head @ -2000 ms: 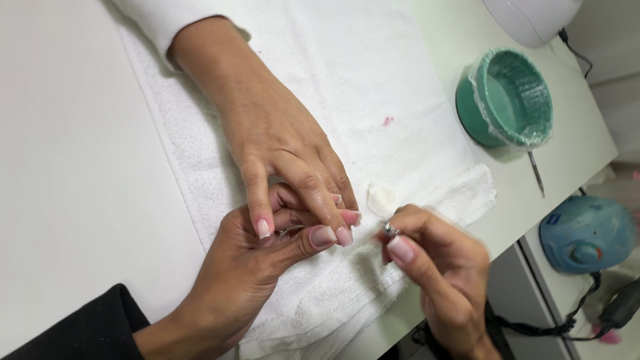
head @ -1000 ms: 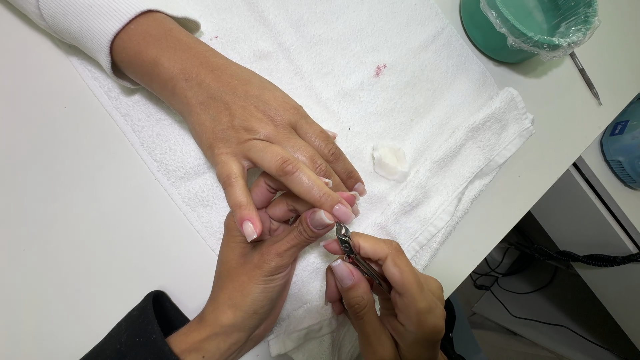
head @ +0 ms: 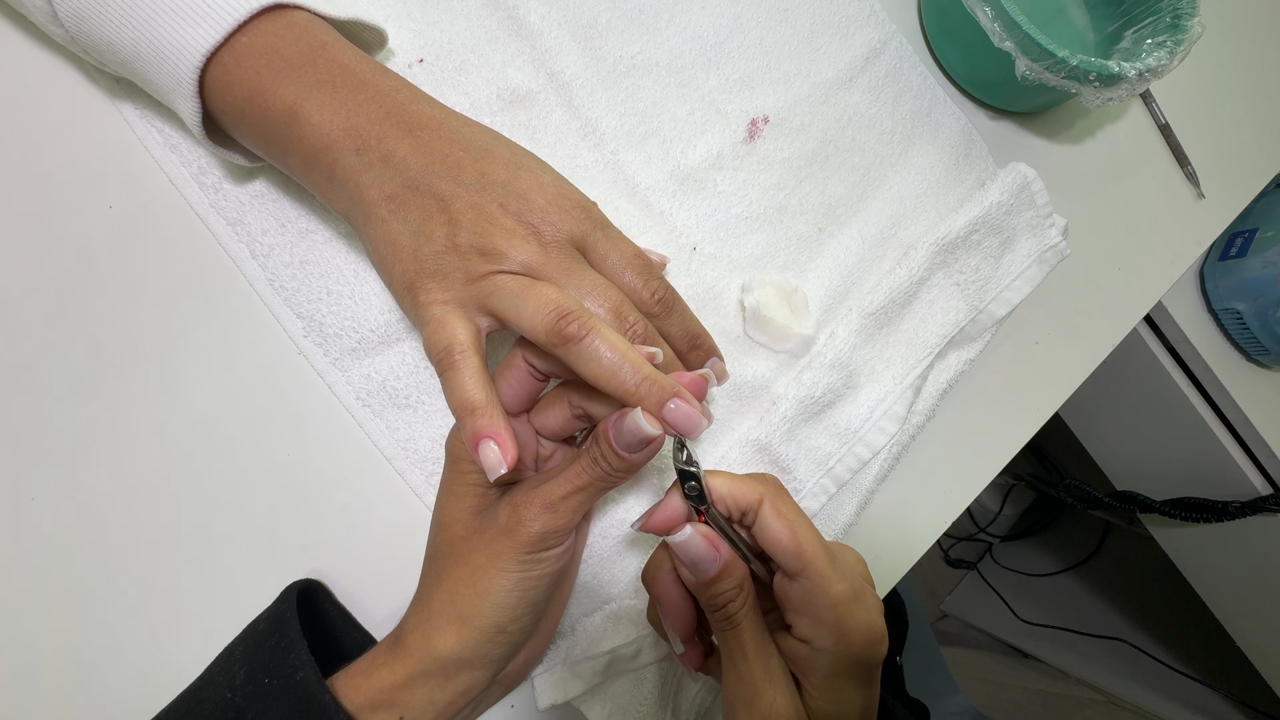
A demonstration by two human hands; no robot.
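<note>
Another person's hand [head: 480, 220], in a white ribbed sleeve, lies palm down over a white towel [head: 560, 90]. My left hand [head: 530, 520] is under its fingers, with the thumb and fingers gripping one finger near its tip. In my right hand [head: 770, 590] are metal cuticle nippers [head: 692, 488], their jaws at the side of that finger's nail [head: 686, 417]. Whether the jaws touch the skin is too small to tell. A white cotton pad [head: 777, 314] rests on the towel to the right of the fingers.
A green bowl [head: 985, 60] lined with clear plastic stands at the top right, with a metal manicure tool [head: 1172, 142] beside it. A blue device [head: 1245, 275] sits at the right edge. Black cables [head: 1090, 500] hang beyond the table edge. Pink specks [head: 757, 128] mark the towel.
My right hand, at first apart from the other person's fingers, has moved left with the nippers to the held fingertip. The view has come closer.
</note>
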